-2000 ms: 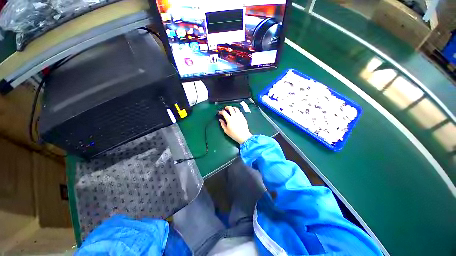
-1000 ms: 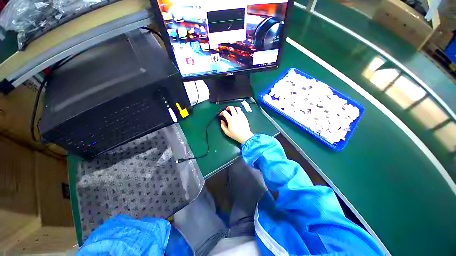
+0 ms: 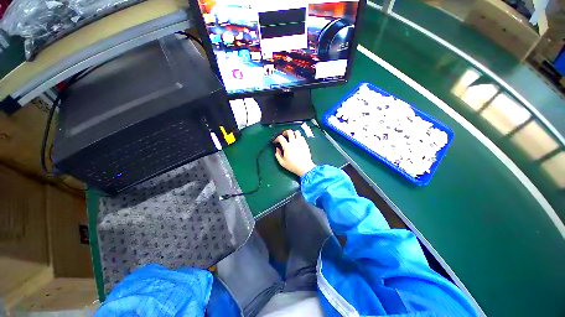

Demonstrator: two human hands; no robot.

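My right hand rests on a small black computer mouse on the green bench, in front of the monitor stand. The hand covers most of the mouse. A thin black cable curves from it towards the grey sheet. The monitor shows a bright desktop with a small dark window holding a green line. My left hand is not in view; only the blue left sleeve shows at the bottom edge.
A black computer case lies left of the monitor, with a yellow tag at its front. A grey patterned sheet lies before it. A blue basket of small white pieces stands right. A shelf edge crosses the upper left.
The whole view has shifted slightly. My right hand stays on the mouse, and the basket and cable keep their places on the bench.
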